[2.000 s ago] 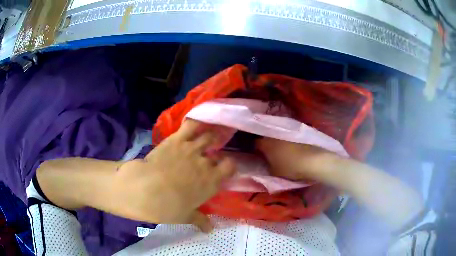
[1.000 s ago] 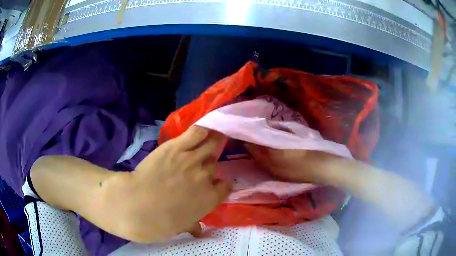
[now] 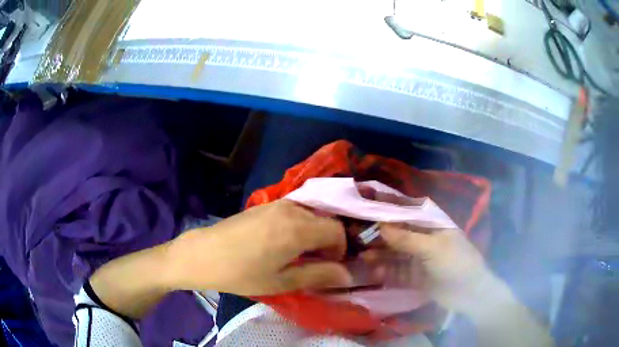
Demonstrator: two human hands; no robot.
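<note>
A red plastic bag (image 3: 315, 166) lies open on my lap below the table edge, with a pink plastic bag (image 3: 332, 193) inside it. My left hand (image 3: 271, 247) is bent over the left side of the pink bag's opening; its fingers are curled on the bag. My right hand (image 3: 424, 261) is at the right of the opening, slightly blurred, and holds a small silvery metal part (image 3: 369, 234) at its fingertips. What the part is cannot be told. The inside of the bags is mostly hidden by the hands.
A purple fabric heap (image 3: 88, 196) lies at the left. The table-edge ruler (image 3: 271, 59) runs along the front edge. Brown cardboard with clear tape (image 3: 85, 44) is at the table's left. Green-handled snips (image 3: 562, 54) and a small yellow-brass block (image 3: 494, 23) are at the upper right.
My right hand has come up out of the pink bag, and the silvery part now shows at its fingertips. My left hand has curled closer to the opening. The view has shifted, showing more tabletop.
</note>
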